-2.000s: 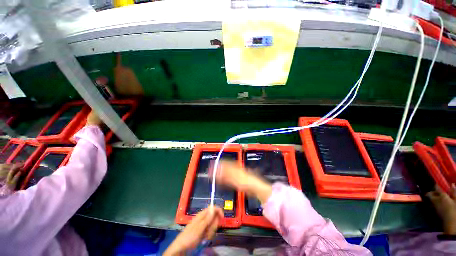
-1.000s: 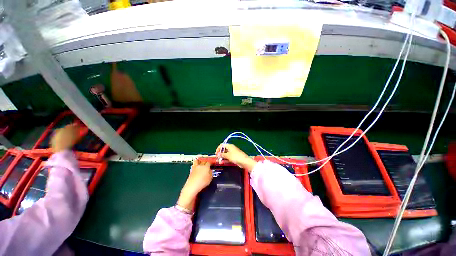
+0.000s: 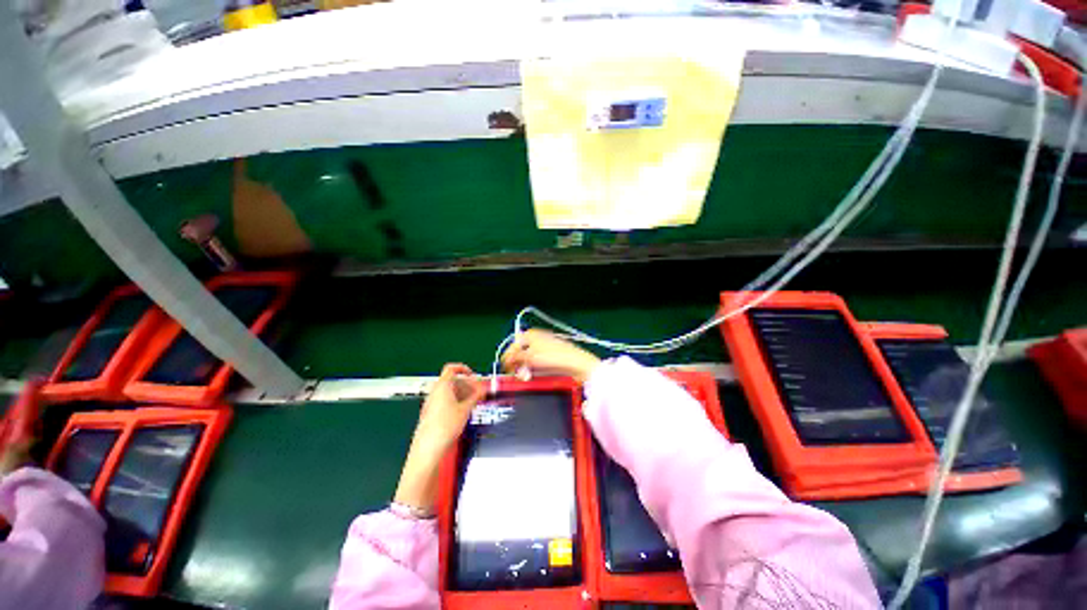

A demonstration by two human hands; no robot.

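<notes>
A black tablet (image 3: 515, 500) lies in a red tray (image 3: 453, 542) in front of me, with small white text at its upper left and a yellow patch low on its screen. A second tablet (image 3: 632, 512) lies beside it, partly under my right arm. My left hand (image 3: 447, 411) is at the first tablet's top left corner, fingertips beside a white plug (image 3: 495, 384) at the top edge; its grip is unclear. My right hand (image 3: 551, 354) is just above the same edge, fingers closed on a white cable (image 3: 668, 348) with a small white tip below them.
Stacked red trays with a tablet (image 3: 828, 375) stand at right, another tablet (image 3: 954, 399) beside them. Thick white cables (image 3: 983, 346) hang in front. More trays (image 3: 173, 506), a slanted grey post (image 3: 155, 268) and another person's sleeve (image 3: 48, 536) are at left. A yellow sheet (image 3: 620, 179) hangs ahead.
Both hands went from over the tablets to the first tablet's top edge. Since the last frame, my left hand has shifted slightly left. The other person's arm at left has drawn back.
</notes>
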